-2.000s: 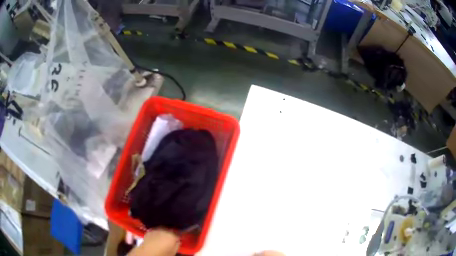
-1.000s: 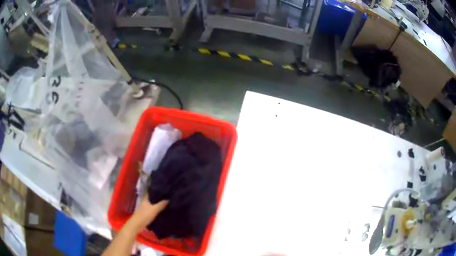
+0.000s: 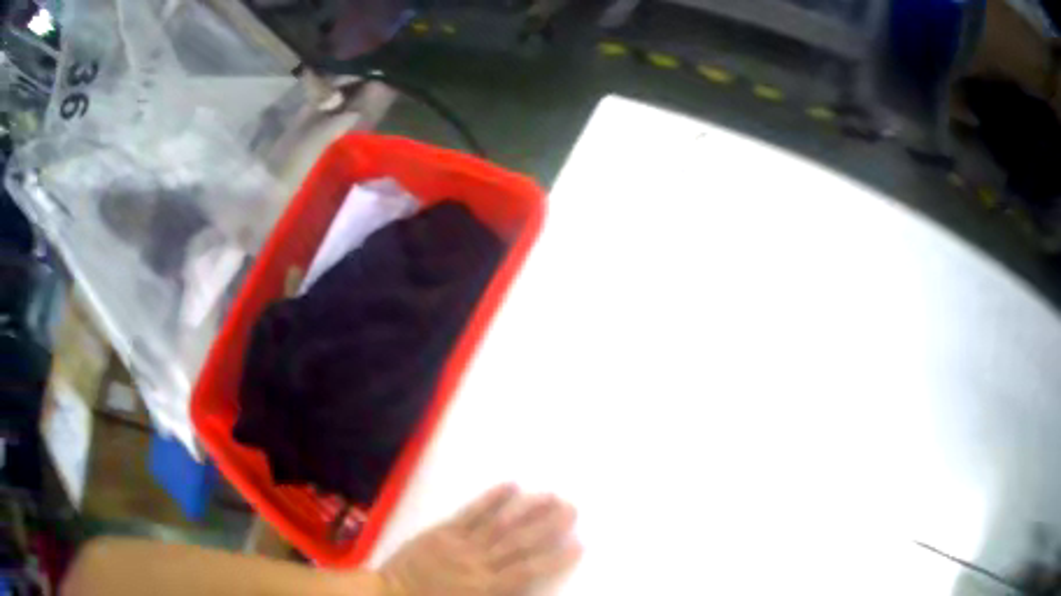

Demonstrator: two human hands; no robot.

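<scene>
Black garment pieces (image 3: pixel 367 338) lie in a soft heap inside the red plastic basket (image 3: pixel 481 332), which stands at the left edge of the white table. A folded pale sheet (image 3: pixel 355 227) shows at the heap's upper left. My left hand (image 3: pixel 495 547) is over the table's near left part, just right of the basket's lower end, palm down, slightly blurred, with nothing in it. Whether it touches the table I cannot tell. My right hand is out of the picture.
The white table (image 3: pixel 745 338) spreads to the right, with a thin dark line near its lower right. A large clear plastic bag (image 3: pixel 151 198) hangs left of the basket. A blue bin (image 3: pixel 180 475) and cartons are lower left. Green floor with yellow-black tape lies beyond.
My left hand has let go of the black pieces and moved right, out of the basket and over the table. The view has shifted, and the sewing machine is largely out of it.
</scene>
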